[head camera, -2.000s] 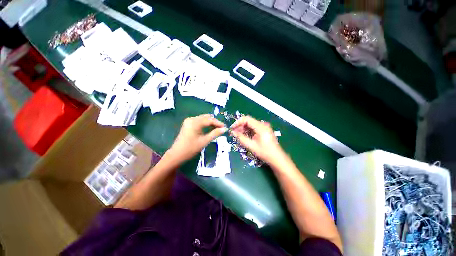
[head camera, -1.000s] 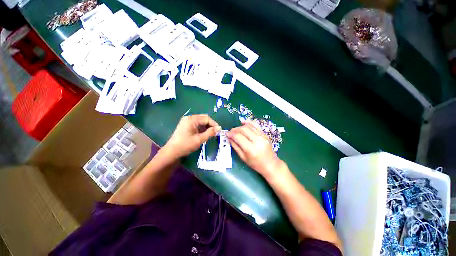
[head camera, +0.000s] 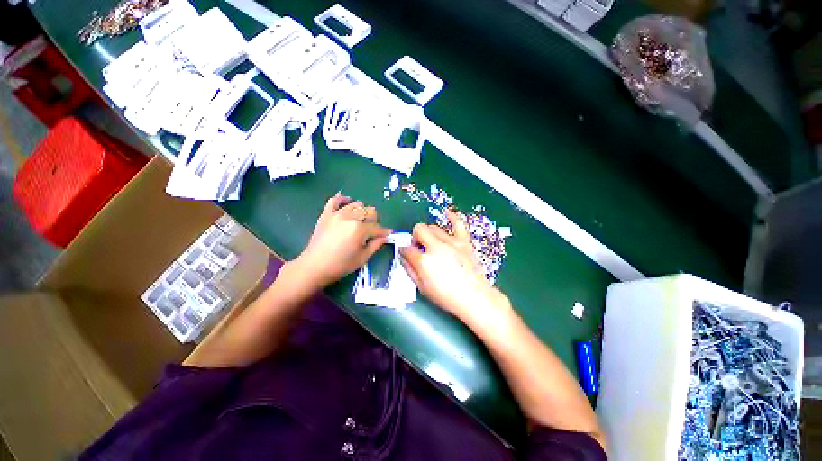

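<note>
A white plastic housing (head camera: 386,293) with a large window lies on the green bench right in front of me, perhaps on top of others. My left hand (head camera: 342,241) is at its upper left edge, thumb and finger pinched at its far end. My right hand (head camera: 442,261) is at its upper right, fingertips pressed on the same end. Any small contact between the fingertips is too small to tell. A loose pile of coppery and silvery contacts (head camera: 488,241) lies just beyond and right of my right hand.
Many loose white housings (head camera: 297,67) cover the bench at the left. An open carton (head camera: 117,239) with packed housings (head camera: 191,286) is at lower left, beside a red stool (head camera: 77,180). A white foam bin (head camera: 640,360) of wired parts and a blue stick (head camera: 588,367) are at right.
Both hands have come down from above the housing onto its far end. The separate housings beyond the white strip have shifted toward the upper left, and one is out of view.
</note>
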